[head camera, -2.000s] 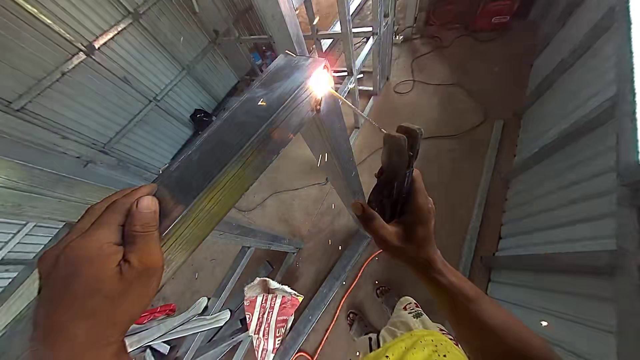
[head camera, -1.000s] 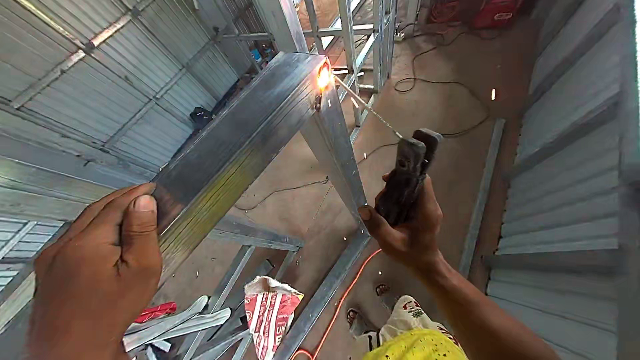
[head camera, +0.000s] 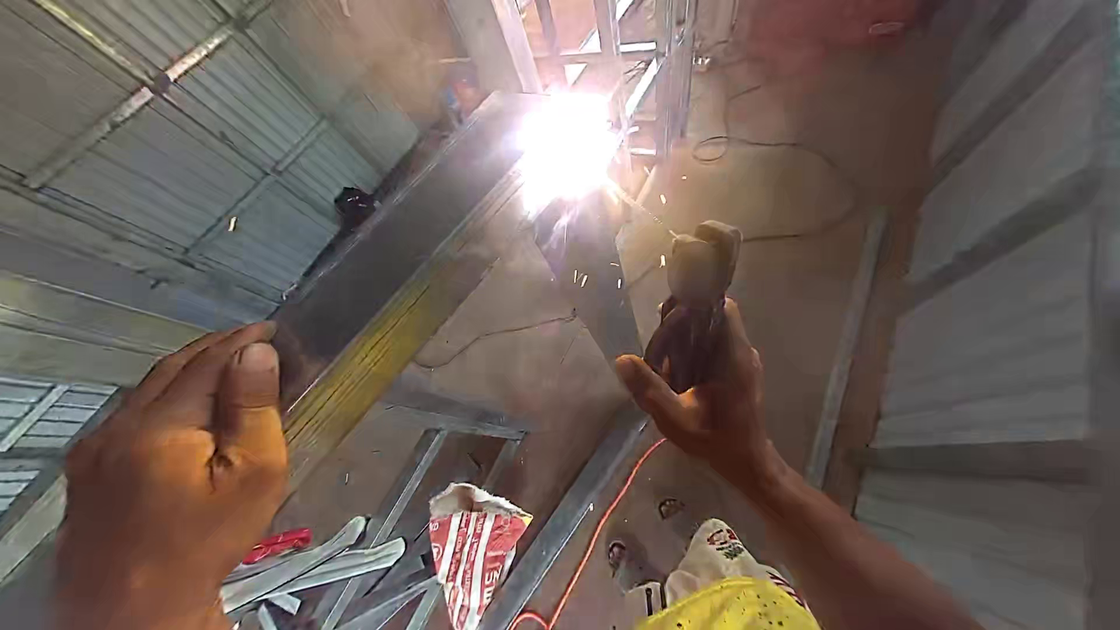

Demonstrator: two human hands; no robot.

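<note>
My right hand is closed around an electrode holder at centre right. A thin welding electrode runs from its jaws up and left to a glaring white arc at the far end of a rectangular metal tube. The glare hides the joint and the electrode's tip. My left hand, at the lower left, rests on the near part of this tube, thumb and fingers against it. A metal upright slopes down and right from below the arc. Sparks fall beneath it.
A torn red and white sack and metal offcuts lie low in view. An orange cable crosses the floor beside a metal member. Corrugated sheet walls stand at both sides. A dark cable loops across the floor behind.
The glow at the tube's end has grown from a small orange spot to a wide white glare with haze. My right hand and the holder have shifted slightly; my left hand stays on the tube.
</note>
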